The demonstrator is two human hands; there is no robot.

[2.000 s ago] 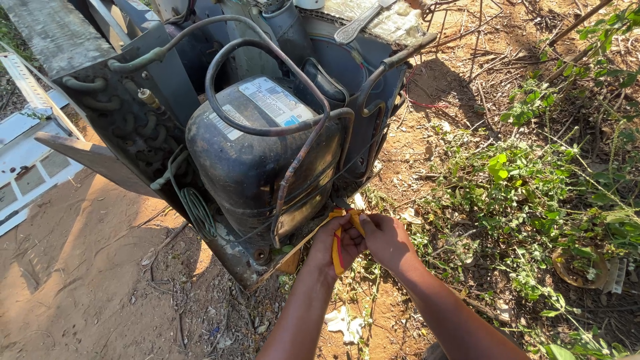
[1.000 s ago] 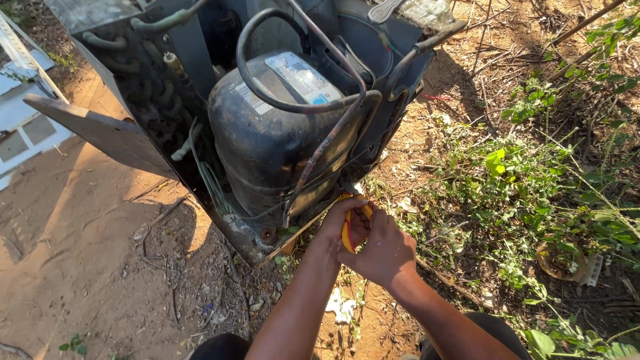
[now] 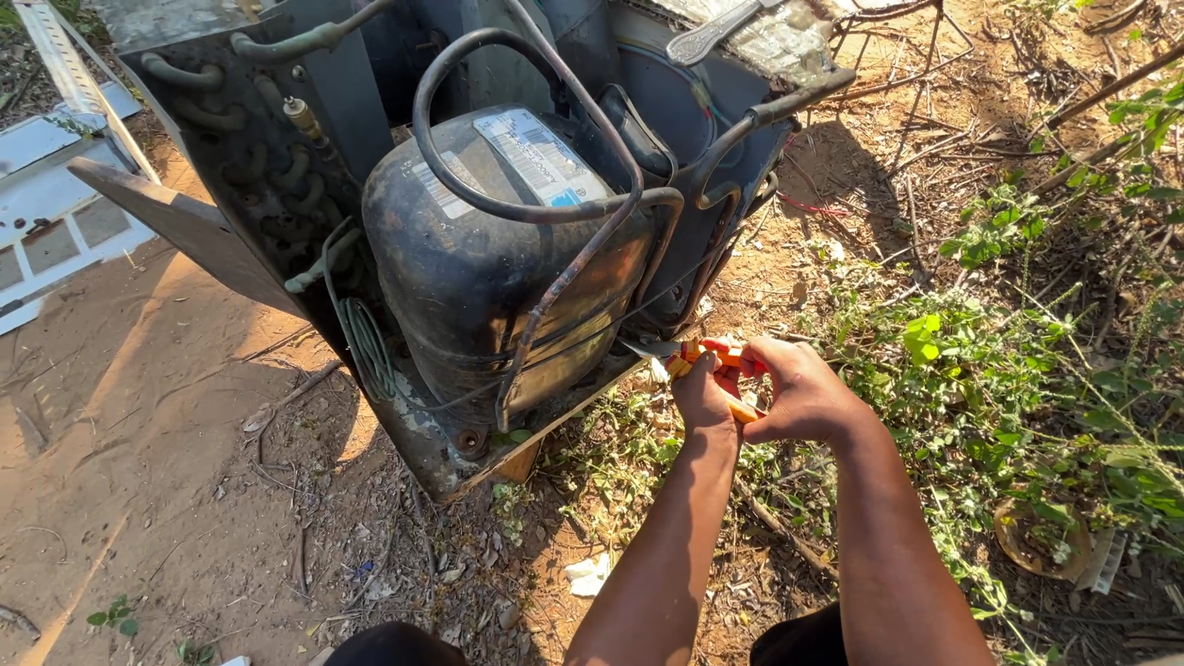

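Both my hands are on a pair of pliers [image 3: 740, 407] with orange-yellow handles, low at the near right side of an old air-conditioner unit. My left hand [image 3: 705, 393] is closed around one handle, and my right hand [image 3: 803, 393] grips the tool from the right. The metal jaws [image 3: 647, 348] point left, by the foot of the black compressor [image 3: 499, 277]; what they touch cannot be told. A thin wire [image 3: 573, 338] crosses the compressor's front, and a copper pipe [image 3: 560, 287] runs down before it. Coiled thin tubing [image 3: 365, 347] lies at its left.
The unit's metal base edge [image 3: 555, 421] runs just left of my hands. A flat metal handle [image 3: 712, 32] rests on the unit's top. Green weeds [image 3: 962, 370] grow at right, a white panel [image 3: 65, 203] lies at far left, and dry twigs [image 3: 301, 398] litter the soil.
The pliers have turned, and their jaws now show pointing left toward the compressor's foot. My right hand has shifted to the right side of the handles. The view has moved somewhat.
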